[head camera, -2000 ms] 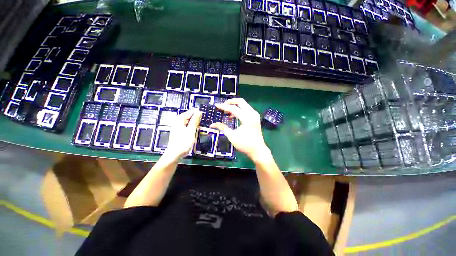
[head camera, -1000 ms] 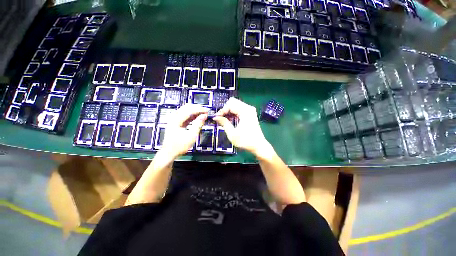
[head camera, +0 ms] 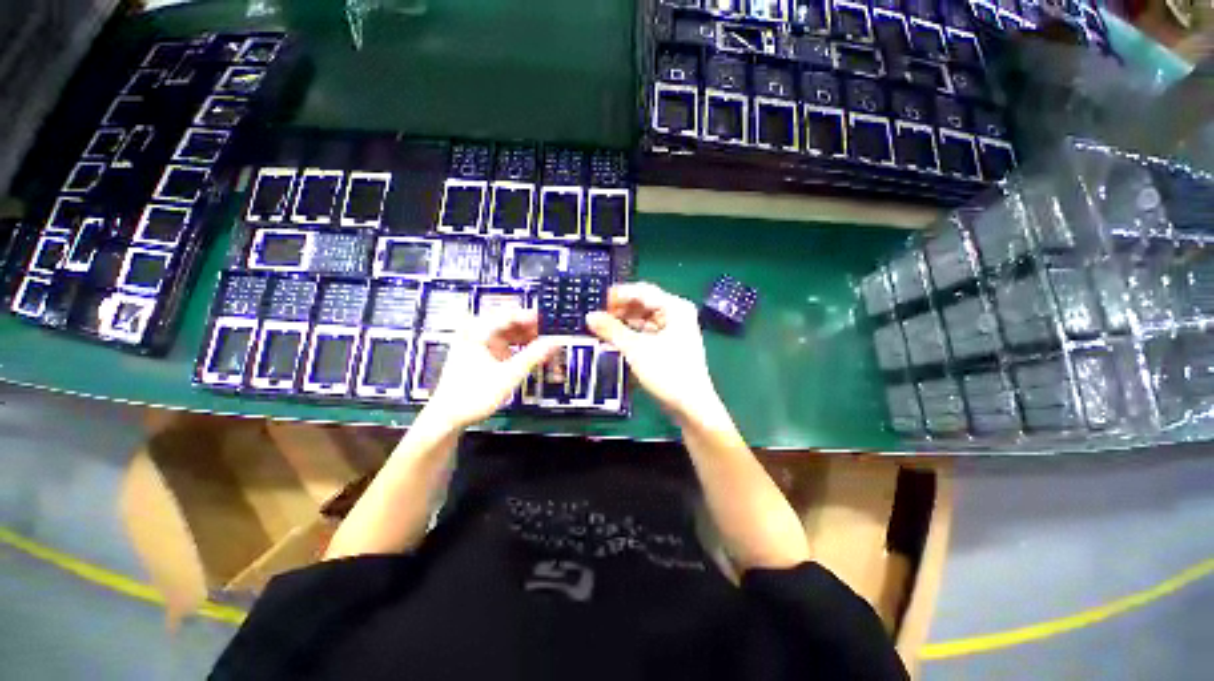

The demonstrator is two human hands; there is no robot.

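My left hand (head camera: 482, 362) and my right hand (head camera: 655, 349) are close together over the right end of the working tray (head camera: 415, 166). Between their fingertips is a dark keypad (head camera: 570, 303) with rows of pale dots, held by both hands just above the lower row. Phone housings (head camera: 333, 357) with pale screen frames lie in rows in the tray. My left hand hides part of the lower row. A small pile of keypads (head camera: 730, 301) lies on the green bench right of my right hand.
A second tray of housings (head camera: 173, 100) is at the far left. A thick stack of housing trays (head camera: 799, 166) stands at the back right. A clear-wrapped grey block (head camera: 985, 319) is on the right. Open cardboard boxes (head camera: 220, 512) are under the bench edge (head camera: 799, 446).
The keypad, mostly hidden between the fingers and seen edge-on one second ago, now faces upward. My hands have moved slightly apart around it.
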